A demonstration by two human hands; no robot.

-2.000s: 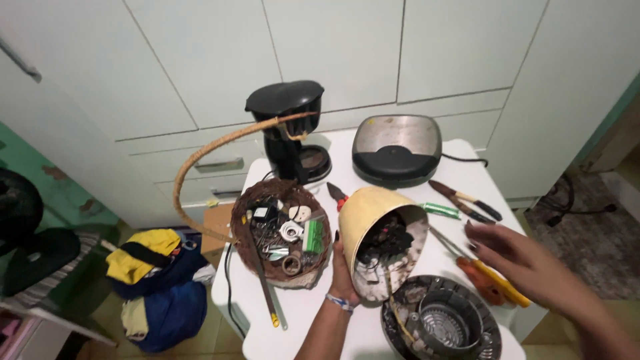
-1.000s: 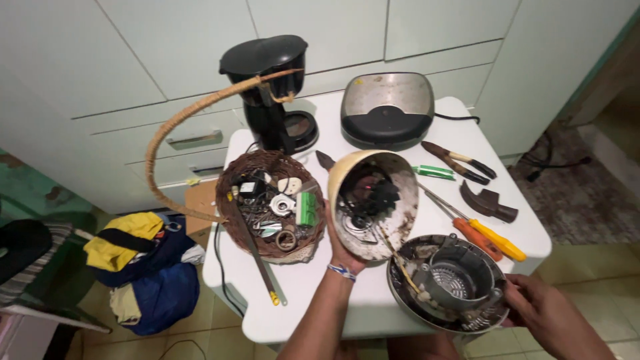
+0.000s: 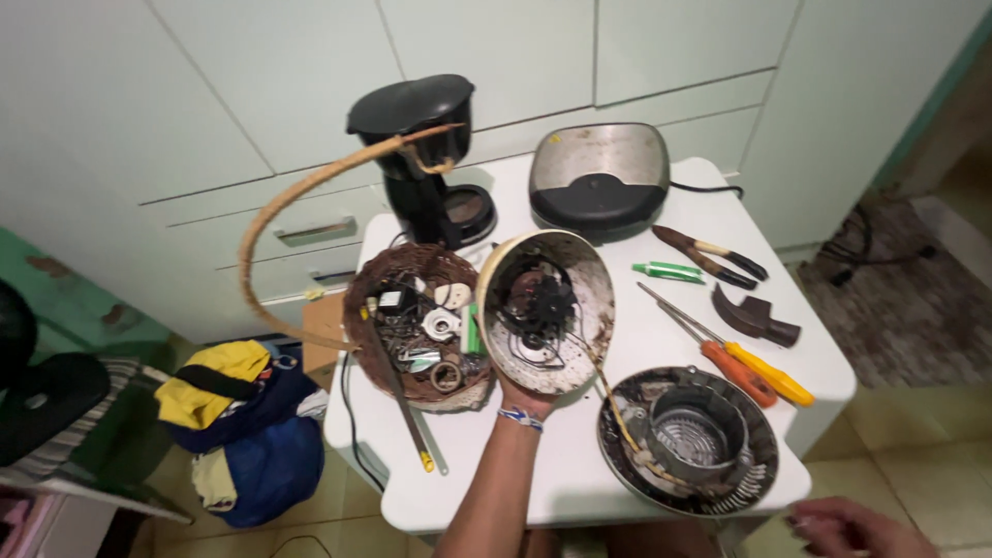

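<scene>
My left hand point(image 3: 528, 399) holds a cream, bowl-shaped appliance housing point(image 3: 593, 341) tilted, its open side showing a dark motor and wires point(image 3: 535, 302). A yellowed wire runs from it to a round metal base point(image 3: 759, 480) with a vented cup-like part point(image 3: 690, 434), lying at the table's front right. My right hand point(image 3: 852, 527) is low at the right, past the table edge and near that base; its fingers are blurred and no object shows in them. Left of the housing, a wicker basket point(image 3: 360, 310) holds small parts, cables and a green-and-white piece point(image 3: 471, 329).
On the white table point(image 3: 566, 488) are a coffee maker point(image 3: 415, 155), a sandwich press point(image 3: 601, 178), pliers point(image 3: 709, 256), a green tube point(image 3: 670, 271), a hammer head point(image 3: 756, 316), orange point(image 3: 740, 372) and yellow point(image 3: 771, 373) screwdrivers, and a hacksaw blade point(image 3: 411, 418). Clothes point(image 3: 256, 457) lie beside it.
My right hand has moved from above the screwdrivers to the base's right rim, then away from it, down and right. My left hand keeps hold of the housing, whose opening now faces more toward me.
</scene>
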